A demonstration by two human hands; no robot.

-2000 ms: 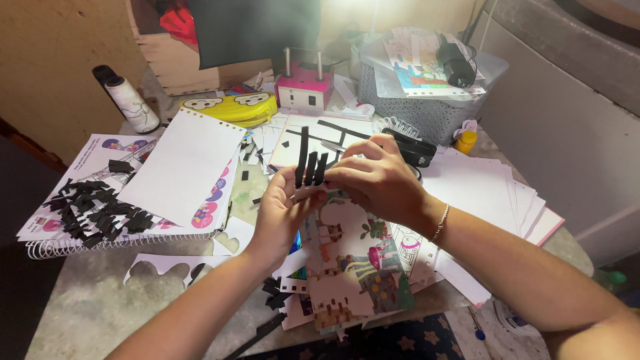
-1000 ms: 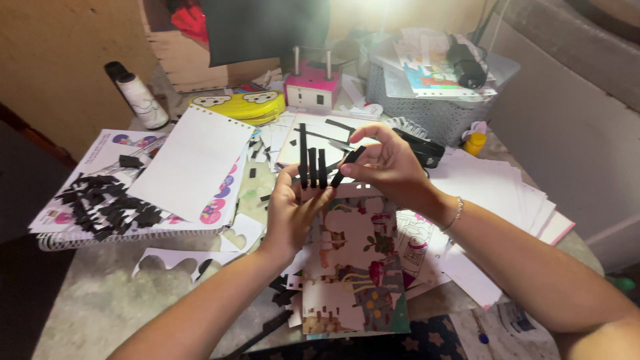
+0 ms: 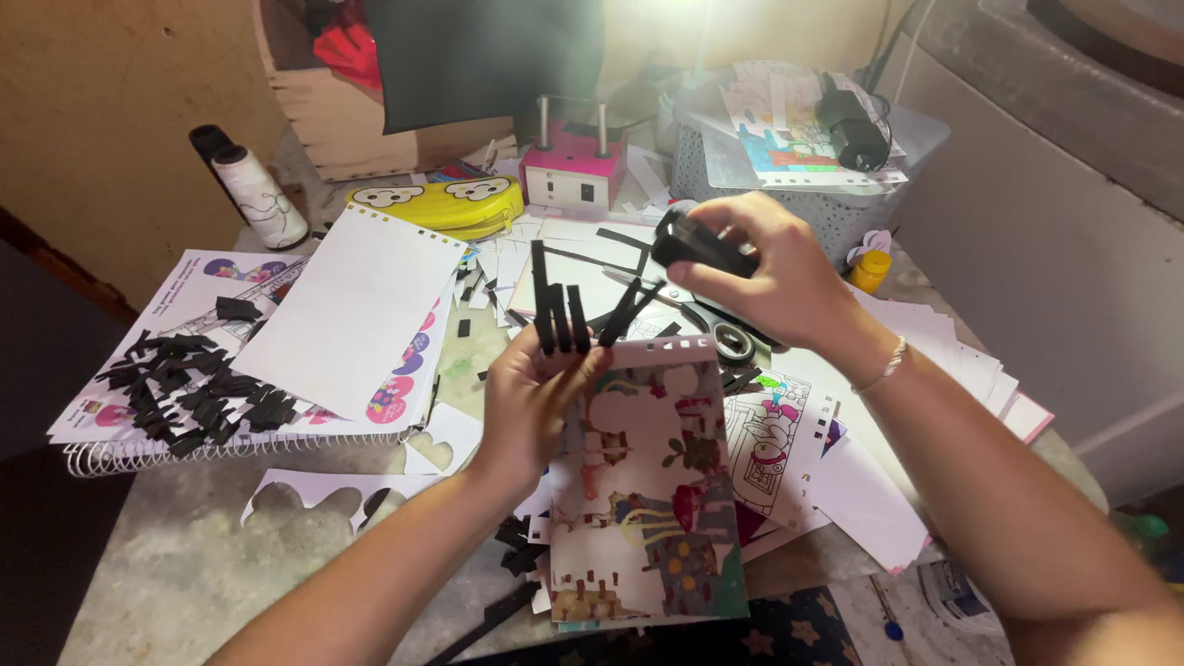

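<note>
My left hand [image 3: 541,398] grips the top edge of a printed, punched-edge booklet [image 3: 647,481] together with several upright black strips [image 3: 558,314]. Two of the strips lean to the right beside my thumb. My right hand [image 3: 777,268] holds a black stapler-like tool [image 3: 698,245] above and to the right of the strips. Below it lie scissors with black handles [image 3: 726,338], partly hidden by my right hand. More black strips [image 3: 624,248] rest on a white sheet behind my hands.
On the left, a spiral notebook [image 3: 277,449] bears a pile of short black pieces [image 3: 185,388] and a blank sheet [image 3: 351,314]. Behind are a yellow pencil case [image 3: 453,208], a pink and white box [image 3: 573,171] and a grey basket [image 3: 805,217]. Loose papers [image 3: 906,351] lie right.
My right hand has left the strips, moved right and taken hold of the black tool. My left hand still grips the strips at the booklet's edge.
</note>
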